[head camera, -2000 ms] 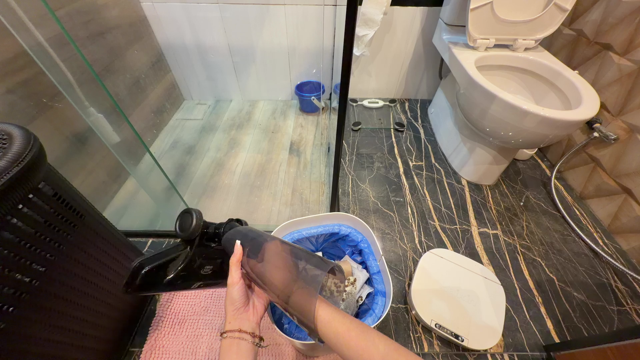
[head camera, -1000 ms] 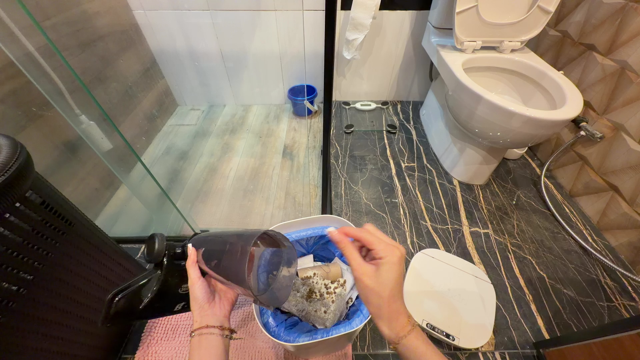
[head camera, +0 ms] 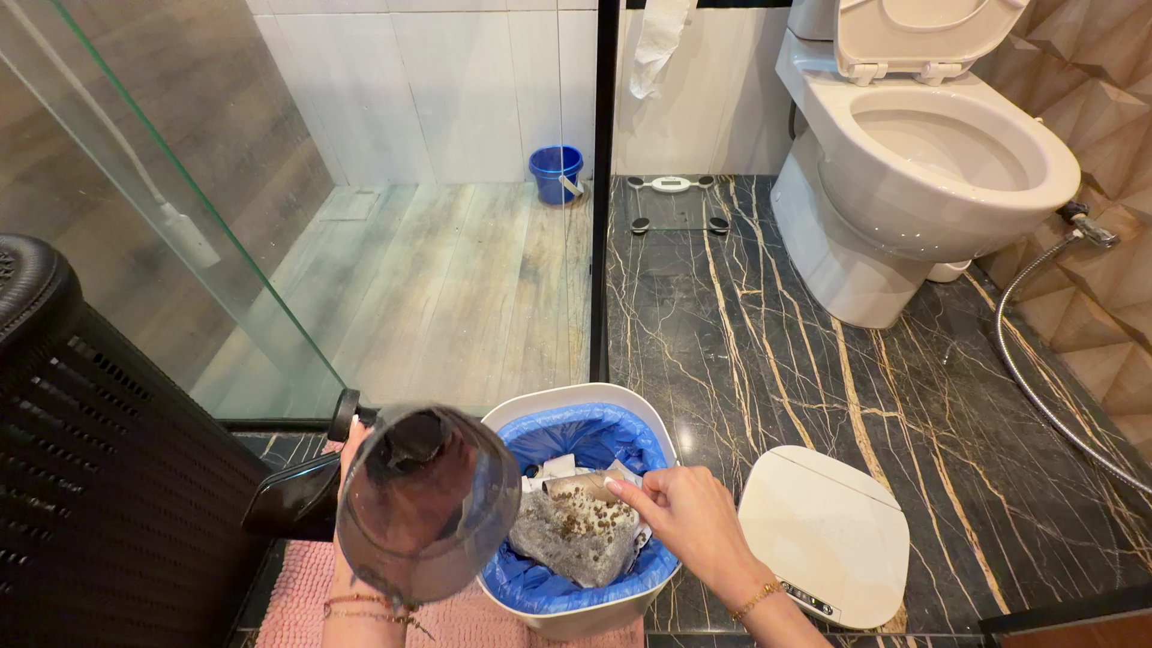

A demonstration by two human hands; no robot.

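Observation:
My left hand (head camera: 351,468) grips a vacuum cleaner's clear dust container (head camera: 423,504), partly hidden behind it; its open end faces up toward me at the left of the bin. A white waste bin (head camera: 630,598) with a blue liner (head camera: 576,432) stands below centre. Inside lie grey dust and debris (head camera: 576,540), a cardboard tube (head camera: 580,483) and scraps of white paper. Over the bin's right side is my right hand (head camera: 684,508), thumb and index finger pinched together near the tube; whether anything is between them cannot be told.
A white bin lid (head camera: 823,531) lies on the dark marble floor at right. Beneath the bin is a pink mat (head camera: 306,594). A black basket (head camera: 90,450) stands at left, beside a glass shower panel (head camera: 207,243). Farther off are a glass scale (head camera: 675,207), a blue bucket (head camera: 556,174) and a toilet (head camera: 900,180).
Two seconds ago the dust container pointed down into the bin; it has turned its open end up and away to the left. My right hand has come off the container to hover over the bin.

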